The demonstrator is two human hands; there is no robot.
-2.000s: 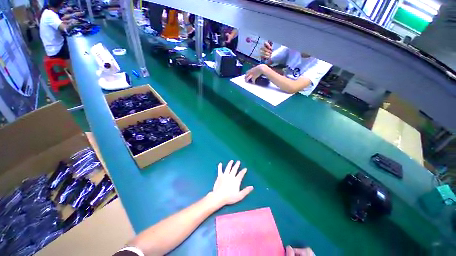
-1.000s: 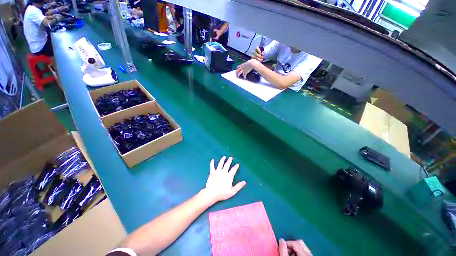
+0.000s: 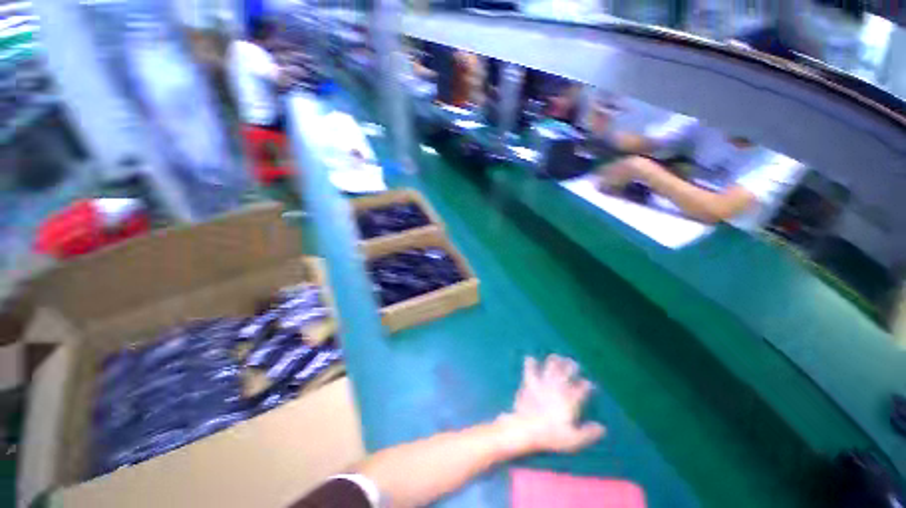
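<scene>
The frame is blurred. My left hand [image 3: 552,407] is empty, fingers spread, on the green bench just beyond the red pad [image 3: 576,491]. The pad is cut off by the bottom edge. My right hand is out of the picture. A large open carton [image 3: 214,451] at the left holds many bagged black parts [image 3: 179,392]. A divided carton tray [image 3: 432,315] lies on the bench beyond my left hand, with small black parts [image 3: 412,273] in both compartments.
A person's arm [image 3: 685,189] rests over a white sheet [image 3: 646,220] across the bench. A metal shelf [image 3: 636,84] runs above. A black assembled unit [image 3: 859,481] is cut off at lower right. Another person [image 3: 253,84] sits far left.
The view has swung left, so the bench things appear further right and more of the large carton shows. My right hand has left the picture. My left hand still lies spread on the bench.
</scene>
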